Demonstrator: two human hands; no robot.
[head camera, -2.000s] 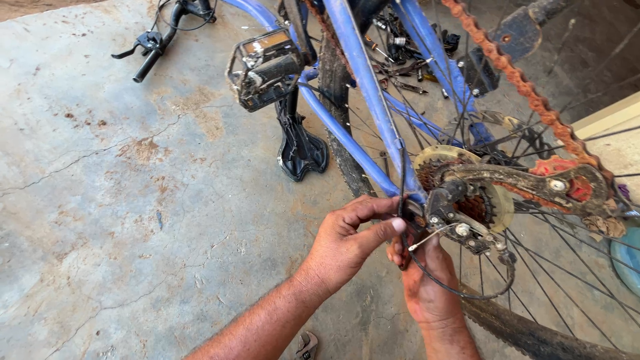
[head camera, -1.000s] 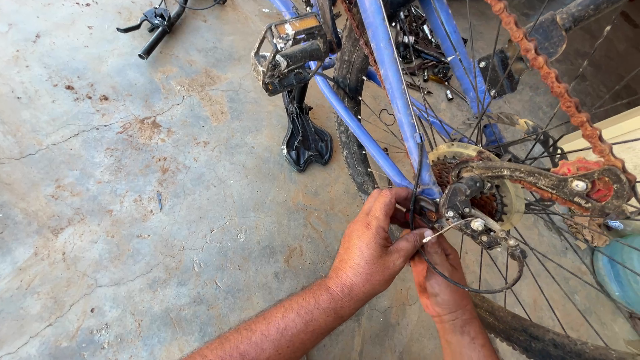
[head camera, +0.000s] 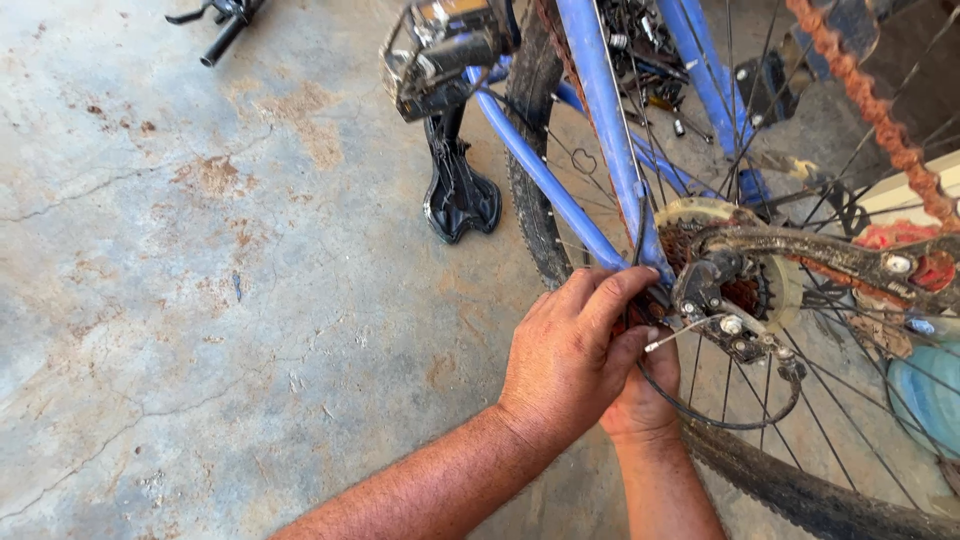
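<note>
A blue bicycle frame (head camera: 600, 97) stands upside down, its saddle (head camera: 461, 199) on the floor. My left hand (head camera: 574, 337) is at the frame's rear end, thumb and fingers bent around the axle area beside the rear derailleur (head camera: 712, 289). Behind and below it, my right hand (head camera: 649, 397) reaches up to the same spot, its fingertips partly hidden. What the fingers grip cannot be made out. A black cable housing (head camera: 720, 424) loops from the derailleur past my right hand. The capped end of a bare cable (head camera: 675, 335) sticks out by my left thumb. A rusty chain (head camera: 874, 112) runs over the derailleur cage (head camera: 810, 244).
The rear wheel's tyre (head camera: 810, 480) and spokes lie right of my forearms. A pedal (head camera: 442, 56) juts out above the saddle. Handlebar end (head camera: 225, 37) is at the upper left. Loose tools and parts (head camera: 660, 67) lie behind the frame. A light blue container (head camera: 926, 390) stands at right.
Both hands stay at the rear axle area. My left hand has closed in farther over the right fingers than two seconds ago. The view has shifted slightly.
</note>
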